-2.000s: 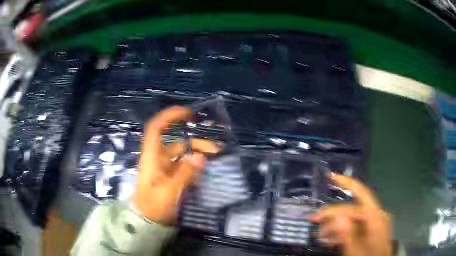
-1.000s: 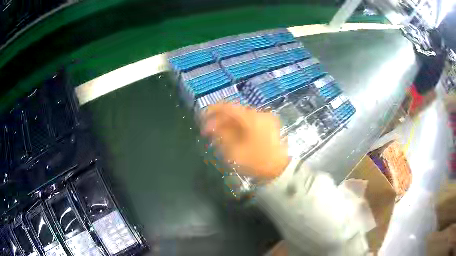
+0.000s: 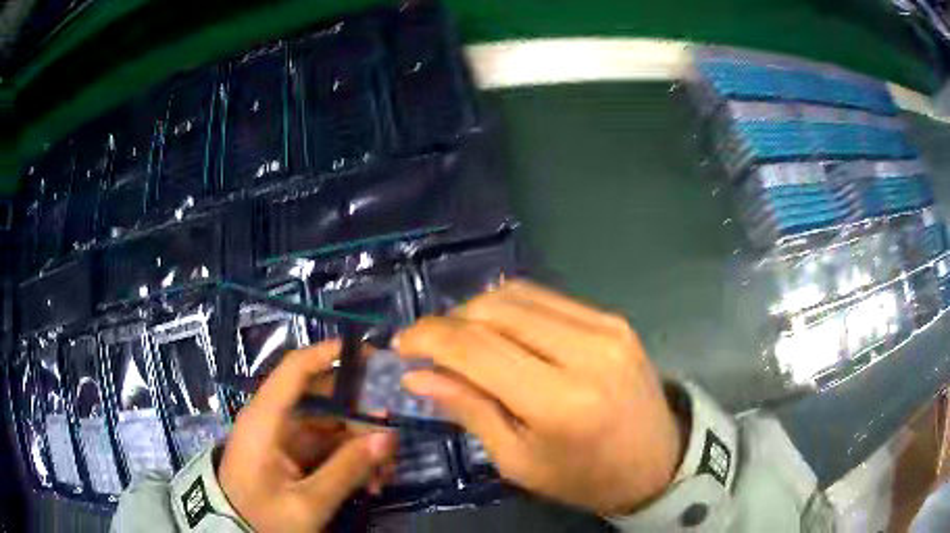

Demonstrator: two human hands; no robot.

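Note:
My left hand point(image 3: 302, 442) holds a black front housing point(image 3: 349, 359) between thumb and fingers, low in the middle of the view. My right hand point(image 3: 552, 401) pinches a pale grey keypad point(image 3: 388, 385) at the housing, its fingertips close to my left fingers. Whether the keypad is seated in the housing cannot be told. Both hands are above the black housing tray point(image 3: 359, 203), which fills the left half. Phones with pale keypads point(image 3: 143, 442) lie in its front row at the left.
The clear keypad tray point(image 3: 833, 323) with blue and white stacked keypads point(image 3: 802, 135) is at the right. A whitish strip point(image 3: 583, 60) edges the green belt point(image 3: 583, 19) behind. Brown cardboard point(image 3: 885, 458) shows at the lower right.
The view has swung left, so the keypad tray now sits further right. My right hand has left that tray and is at the housing with a keypad. My left hand has come into view.

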